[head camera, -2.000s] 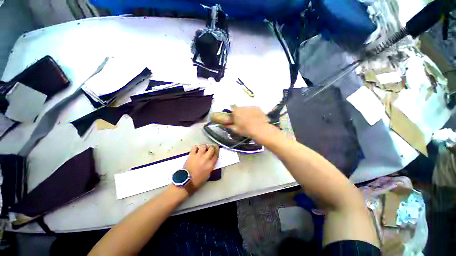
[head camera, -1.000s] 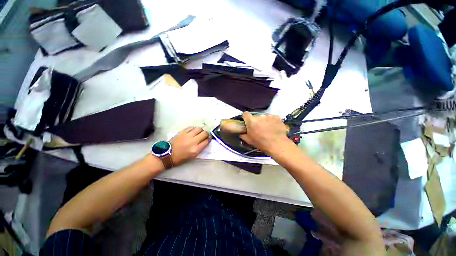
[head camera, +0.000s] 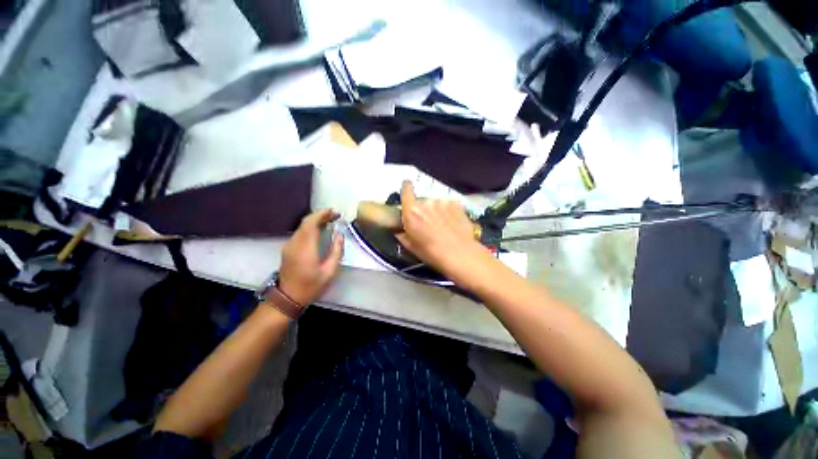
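Note:
My right hand (head camera: 437, 235) is closed on the pale wooden handle of the steam iron (head camera: 383, 251). The iron rests near the table's front edge, its tip pointing left. My left hand (head camera: 310, 258), with a watch strap on its wrist, is just left of the iron's tip, turned on its side with fingers apart and nothing visible in it. A white strip end (head camera: 514, 262) shows to the right of the iron. The iron and my right hand hide most of what lies beneath. A dark maroon panel (head camera: 238, 204) lies left of my left hand.
Dark panels (head camera: 462, 160) are fanned beyond the iron. Thick dark bundles (head camera: 154, 152) lie at left. Yellow-handled snips (head camera: 586, 173) lie right of centre. A black hose (head camera: 574, 125) and thin cords cross at right, near a dark grey mat (head camera: 679, 300).
The iron and my right hand have moved left over the white template, now largely hidden. My left hand has gone from lying flat to turned on its side. The view has shifted.

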